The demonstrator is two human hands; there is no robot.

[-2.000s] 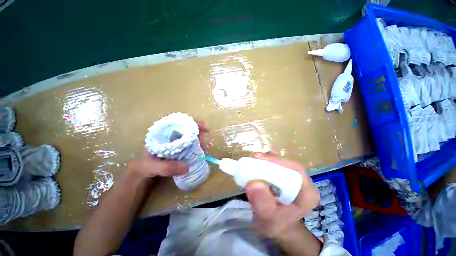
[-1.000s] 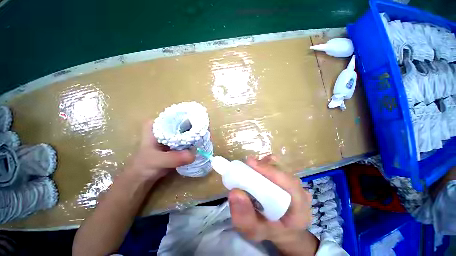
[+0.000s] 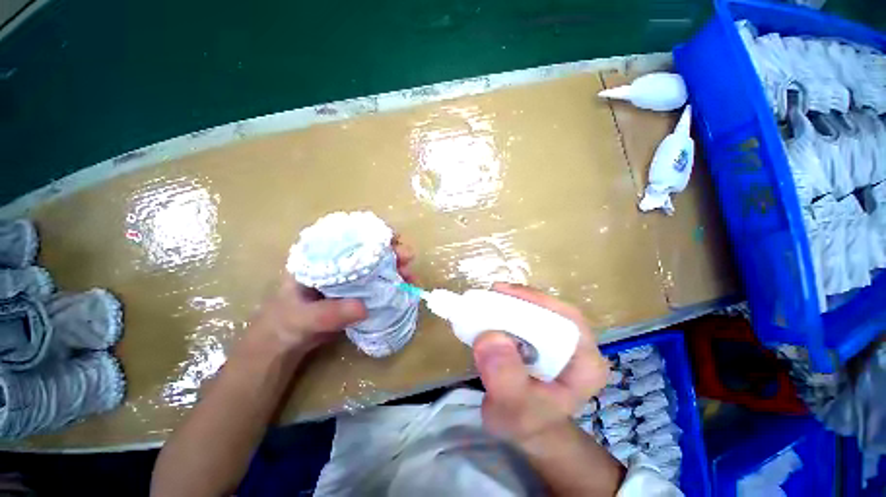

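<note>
My left hand (image 3: 325, 315) holds a gathered grey-white fabric piece (image 3: 384, 315) over the tan board, its scalloped rim towards the upper left. Fingertips show behind its right side. My right hand (image 3: 539, 374) grips a white glue bottle (image 3: 515, 330) with its nozzle pointing left. The thin teal nozzle tip (image 3: 411, 289) is at the right side of the piece, below the rim. I cannot tell whether glue is coming out.
Stacked grey pieces (image 3: 63, 388) lie at the left. A plain white bottle (image 3: 659, 91) and one with blue print (image 3: 669, 167) lie at the right end of the shiny board (image 3: 291, 175). A large blue crate (image 3: 753, 204) and a lower blue crate (image 3: 688, 417) hold pale pieces. A green belt (image 3: 291, 58) runs behind.
Since one second ago, the fabric piece has tilted and its rim has moved slightly left and down. The bottle has moved slightly right and up and lies flatter, its tip still at the piece's side.
</note>
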